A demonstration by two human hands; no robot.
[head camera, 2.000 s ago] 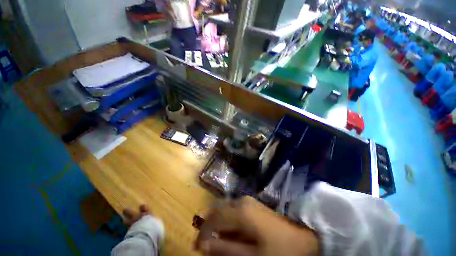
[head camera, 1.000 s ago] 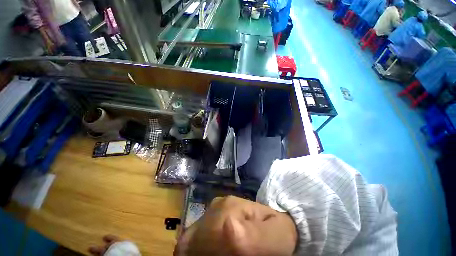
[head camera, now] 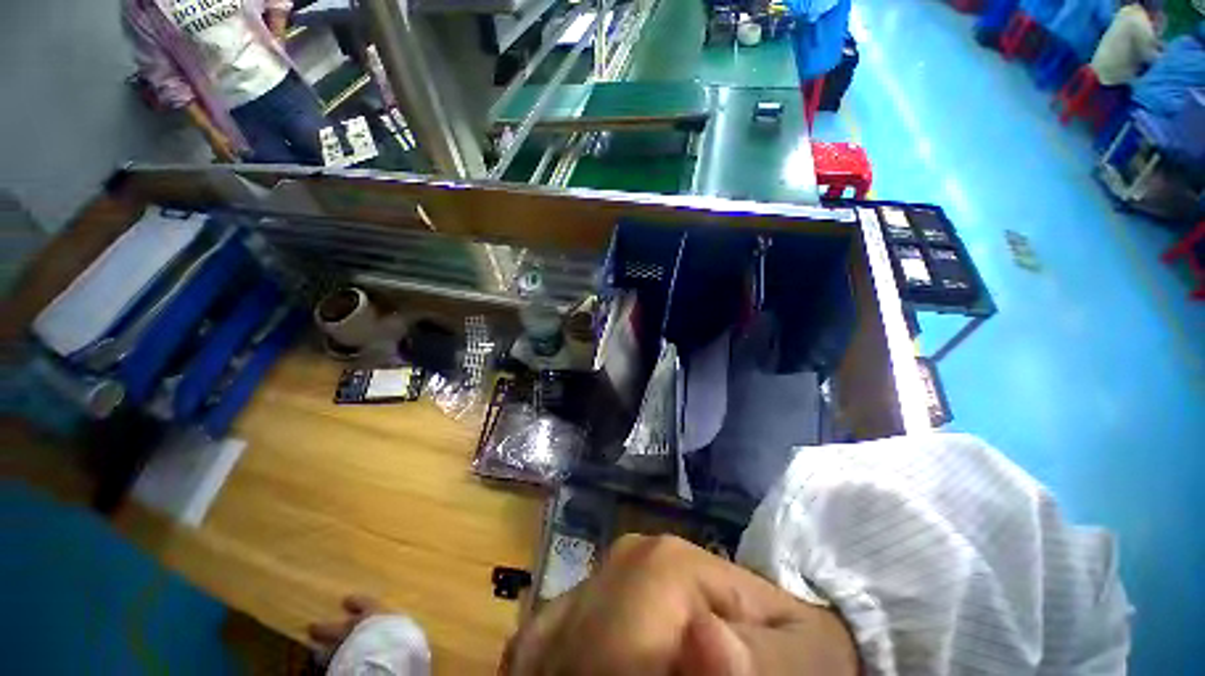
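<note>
My right hand (head camera: pixel 674 614) is large at the bottom centre, with curled fingers, over the right part of the wooden desk (head camera: pixel 383 502). Its fingertips and palm are hidden, so I cannot tell whether it holds anything. My left hand (head camera: pixel 346 621) is small at the desk's front edge, partly cut off, with some fingers spread. A small black part (head camera: pixel 510 581) lies left of my right hand. A grey device or tray with a pale label (head camera: pixel 571 541) lies just behind that hand, partly covered. A clear bag of small parts (head camera: pixel 535 439) sits in a dark shallow tray.
A black phone unit (head camera: pixel 379 384) lies mid-desk. Blue document trays (head camera: pixel 198 357) stand left. A dark blue file holder (head camera: pixel 720 297) with papers stands right. A clear bottle (head camera: pixel 539 317) and tape roll (head camera: pixel 345 318) are at the back. A person (head camera: pixel 231 66) stands beyond the partition.
The view has swung right since the first frame, then slightly back left. My right hand has moved off the desk's front area, exposing the small black part more fully. My left hand stays at the edge.
</note>
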